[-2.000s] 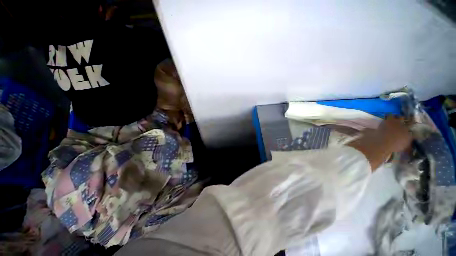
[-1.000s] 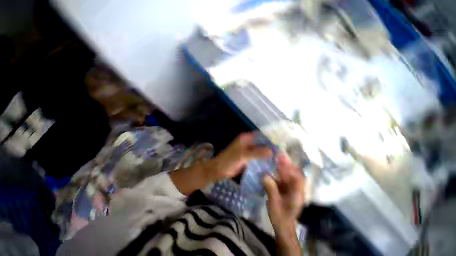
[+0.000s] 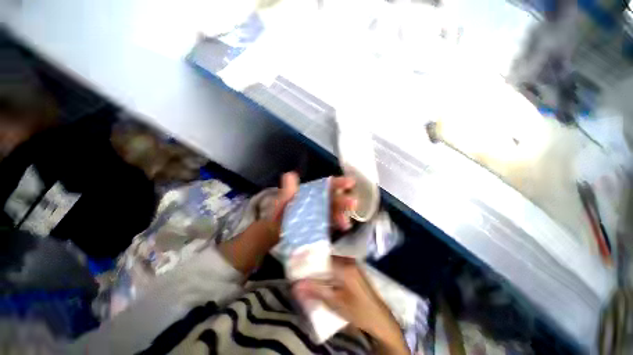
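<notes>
A fabric strip [image 3: 307, 223], light blue with white dots at the top and pale pink and white lower down, is held in front of my striped clothing, off the table's front edge. My left hand [image 3: 280, 206] grips its upper left side. My right hand [image 3: 347, 284] holds it from the right and below. A narrow white band [image 3: 357, 156] hangs over the table edge and loops down beside the strip. The picture is blurred, so the exact finger contact is unclear.
The white table [image 3: 444, 187] is washed out by glare. Orange-and-dark-handled snips [image 3: 595, 223] and shears' loop handles [image 3: 614, 315] lie at the right. A patchwork fabric heap [image 3: 173, 232] and a person in black [image 3: 83, 201] are at the left.
The view has swung toward the table's right side. The hands, at first one reaching over the table, came together before me; the strip now hangs upright between them and shows more of its length.
</notes>
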